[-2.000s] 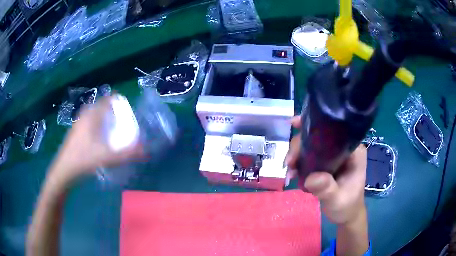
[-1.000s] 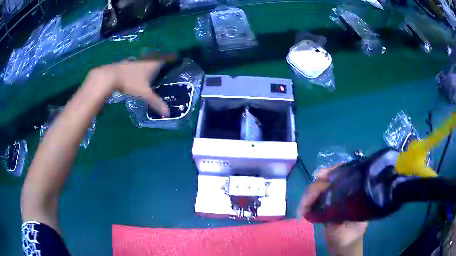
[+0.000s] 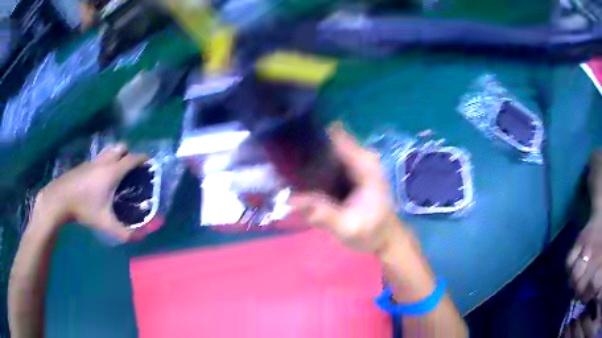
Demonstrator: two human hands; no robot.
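Note:
My left hand [image 3: 99, 191] grips a black-backed half [image 3: 136, 197] by its left side, at the left of the view; its white rim shows on the right. My right hand [image 3: 360, 201] holds the power screwdriver [image 3: 307, 155], a dark red and black cylinder, in front of the screw feeder. The driver is blurred, and its bit cannot be made out. The screw feeder [image 3: 214, 142] is partly hidden behind the driver. The red foam mat [image 3: 257, 287] lies nearest me.
A black-backed half [image 3: 435, 179] lies on plastic film right of my right hand. Another wrapped half [image 3: 517, 125] lies farther right. Clear plastic bags [image 3: 49, 89] lie at the back left. Another person's hand [image 3: 587, 257] shows at the right edge.
The view has turned right. My left hand has come back from over the bench and now holds a black-backed half. The driver has moved from the right to in front of the feeder.

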